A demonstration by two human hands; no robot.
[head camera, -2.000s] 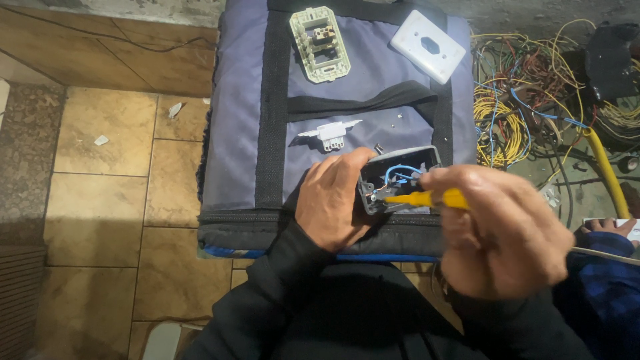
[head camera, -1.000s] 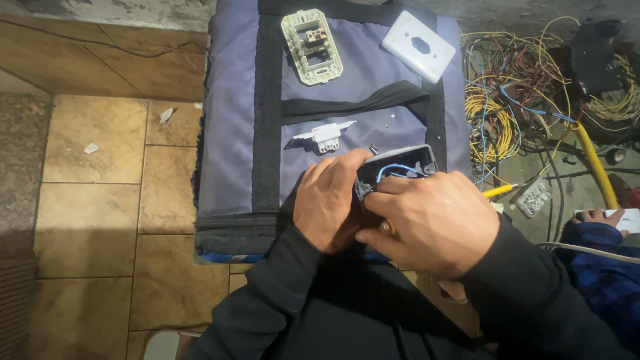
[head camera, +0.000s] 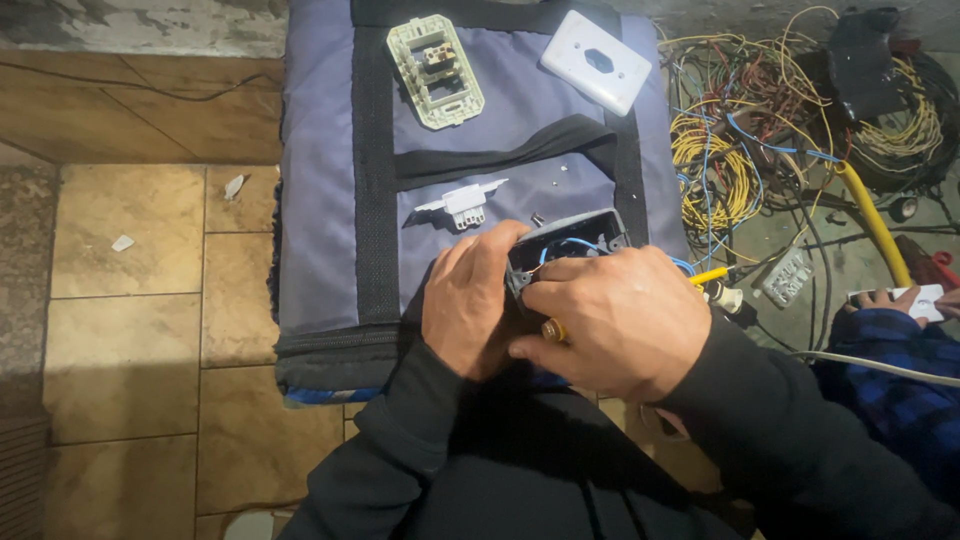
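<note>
A dark grey electrical box point(head camera: 585, 225) sits at the near edge of the padded bag, its open side up, with blue wire point(head camera: 570, 241) inside. My left hand point(head camera: 469, 300) grips the box's left side. My right hand point(head camera: 622, 319) reaches its fingers into the box and holds a yellow tool point(head camera: 553, 330) in its palm; the tool's far end shows beyond the hand, and its type is mostly hidden. What the right fingertips touch cannot be seen. A white socket module point(head camera: 465, 202) lies behind the left hand. Farther back are a cream mounting frame point(head camera: 437, 71) and a white cover plate point(head camera: 596, 61).
The grey-blue bag point(head camera: 315, 225) with black straps bears these parts. Tangled wires point(head camera: 716, 172) and a yellow conduit point(head camera: 874, 225) lie on the floor at right. Another person's hands hold a white plate point(head camera: 928, 302) at the far right. Tiled floor point(head camera: 124, 360) spans the left.
The yellow tool was pointed into the box two seconds ago; my right hand has since moved left, with its fingers inside the box and the tool in its palm. My left hand stays on the box.
</note>
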